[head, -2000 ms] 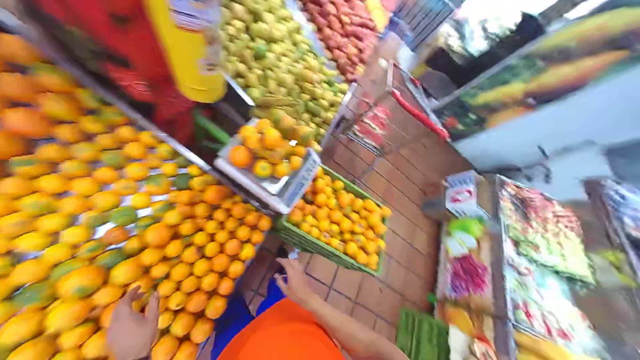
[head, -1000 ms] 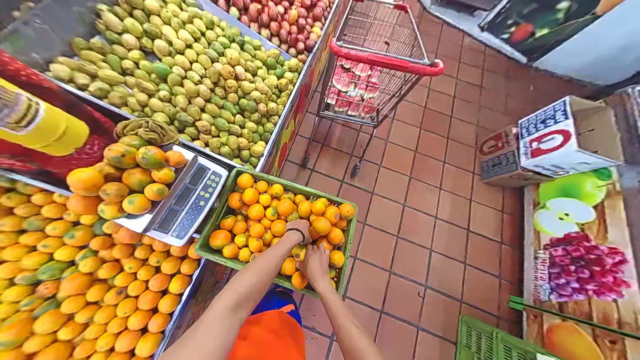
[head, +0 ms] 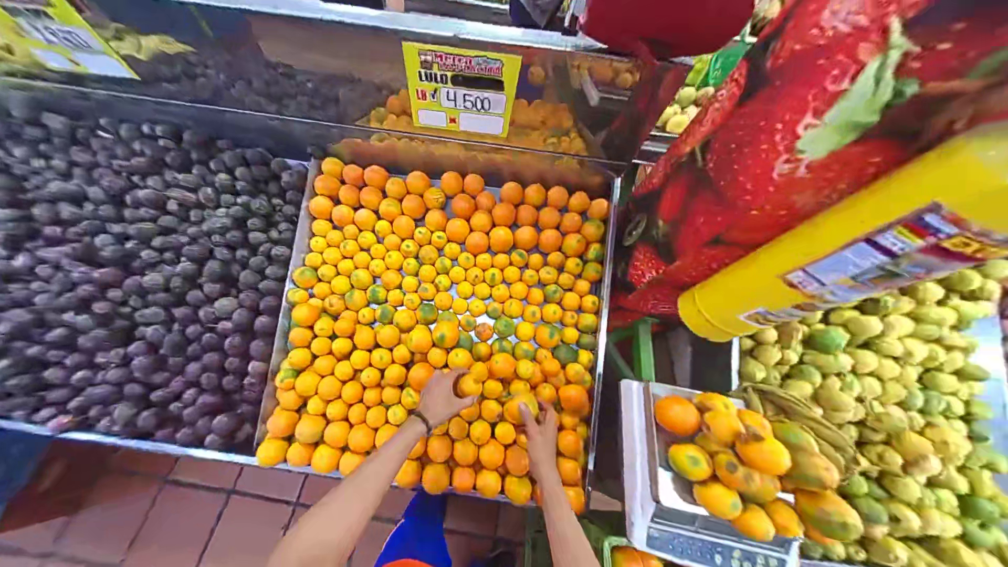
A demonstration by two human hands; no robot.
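Orange and yellow round fruit lie in rows in a metal display bin [head: 291,315] below a yellow price sign [head: 462,89]. Over the lower middle of the bin, my left hand [head: 445,398], with a dark band at the wrist, has its fingers curled around an orange fruit [head: 470,385]. Just to its right, my right hand [head: 540,429] is on another yellow-orange fruit [head: 520,408], fingers pointing up the bin. A few greenish fruit [head: 504,326] and bare patches of the bin floor show above both hands.
Dark purple fruit [head: 157,291] fill the bin on the left. At the right, a scale [head: 669,512] carries orange-green fruit [head: 736,465]. A yellow cylinder [head: 850,236] slants above piled yellow-green fruit [head: 906,394]. Red floor tiles [head: 260,512] show below.
The view has swung from the green crate beside the scale to the display bin. Both hands were in the crate of orange fruit one second ago; now they are on fruit in the bin.
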